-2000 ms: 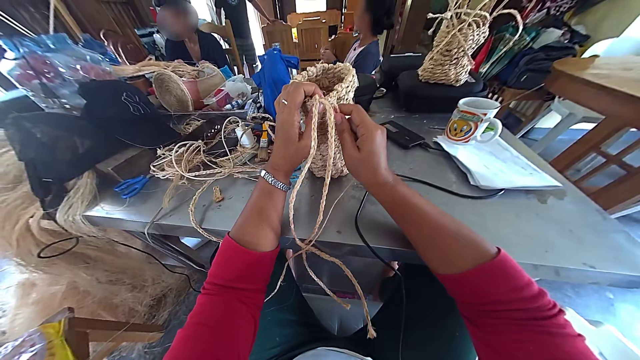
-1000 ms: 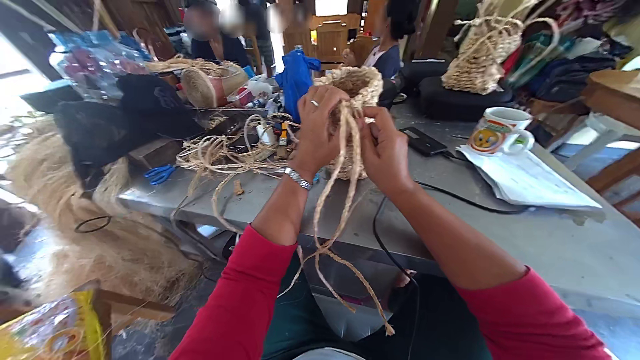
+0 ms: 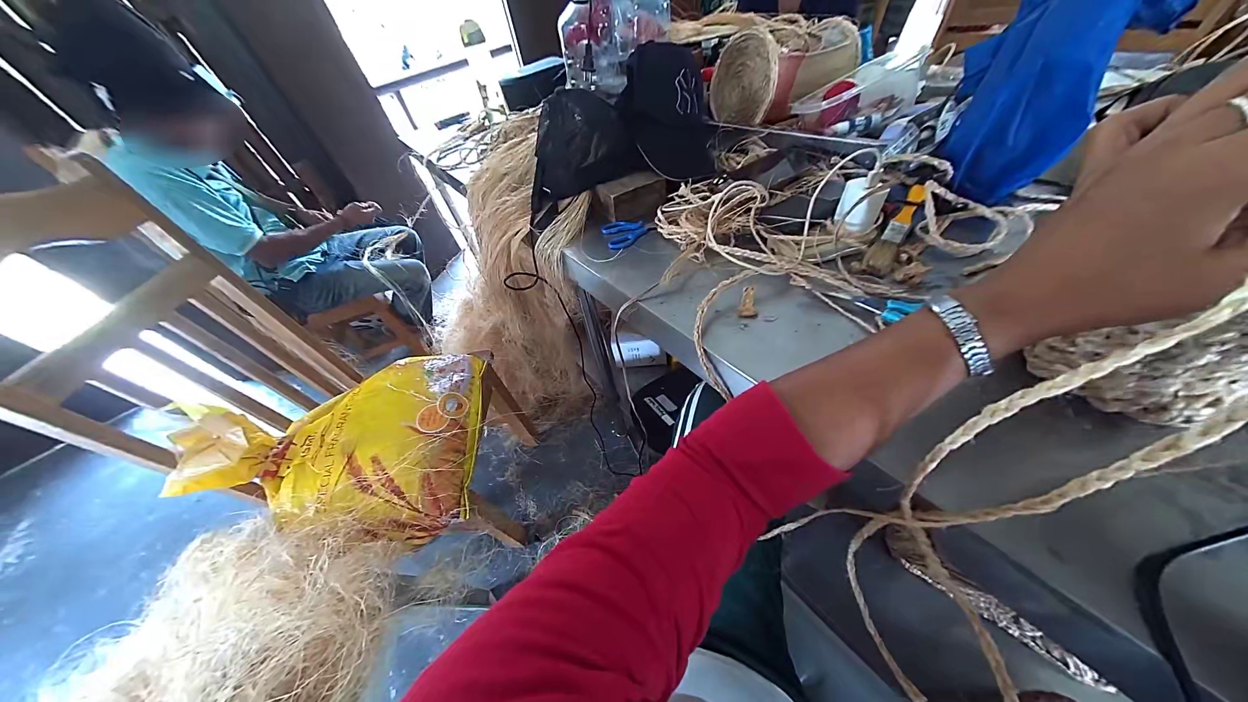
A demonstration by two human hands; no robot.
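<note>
At the right edge of the head view is my left hand (image 3: 1160, 210), above a woven fibre basket (image 3: 1150, 375) that shows only in part. Its fingertips are cut off by the frame, so its grip does not show. Braided fibre cords (image 3: 1053, 395) run down from the right edge below my wrist, cross one another and hang past the table edge. My right hand is outside the view. A coil of loose braided cord (image 3: 731, 219) lies on the metal table, left of my forearm.
Blue-handled scissors (image 3: 624, 234), a brush with a yellow handle (image 3: 902, 219), a white bottle (image 3: 860, 203) and a black cap (image 3: 673, 107) are on the table. A yellow bag (image 3: 375, 448) rests on a wooden chair (image 3: 127, 331) beside heaped raw fibre (image 3: 263, 604). Another person (image 3: 224, 214) sits behind.
The view has swung far to the left. My left hand now shows at the right edge, and my right hand, seen earlier at the basket's rim, has left the frame.
</note>
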